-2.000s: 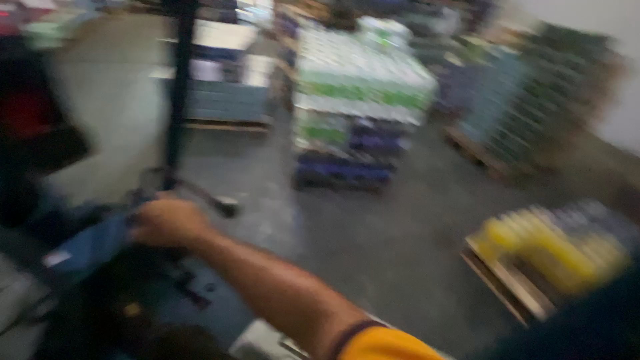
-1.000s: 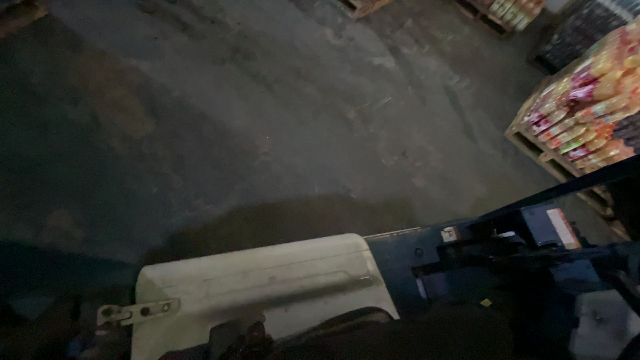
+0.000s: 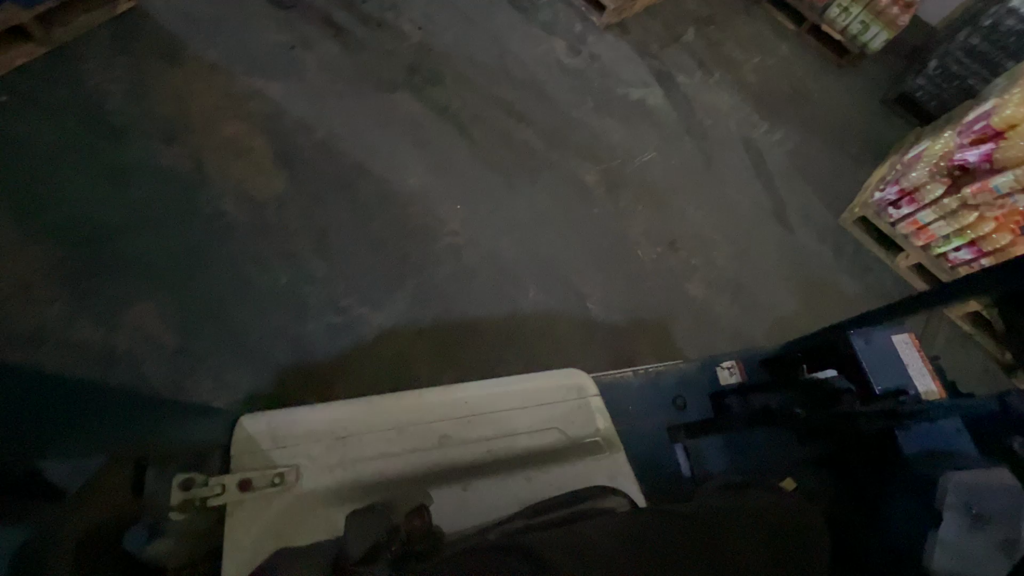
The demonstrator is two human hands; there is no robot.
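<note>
Neither of my hands shows in the head view at this moment. Low in the picture lies the pale body panel (image 3: pixel 432 448) of an industrial vehicle, with a metal hinge or latch (image 3: pixel 240 482) at its left end. Dark seat-like padding (image 3: pixel 640 536) and a dark fitting (image 3: pixel 392 524) cover part of its lower edge. To the right runs the vehicle's dark frame (image 3: pixel 656 400), which bears stickers. The lower right corner is too dark to make out fully.
Worn concrete floor (image 3: pixel 480 200) stretches beyond the vehicle. At the right, a wooden pallet (image 3: pixel 904 260) carries wrapped bottles (image 3: pixel 960 192), with a dark stack (image 3: pixel 968 60) behind it. Parts of other pallets (image 3: pixel 56 32) show along the top edge.
The view has swung far from two seconds ago, when an outstretched arm gripped a part of the vehicle; that arm is out of view. Since one second ago, little differs.
</note>
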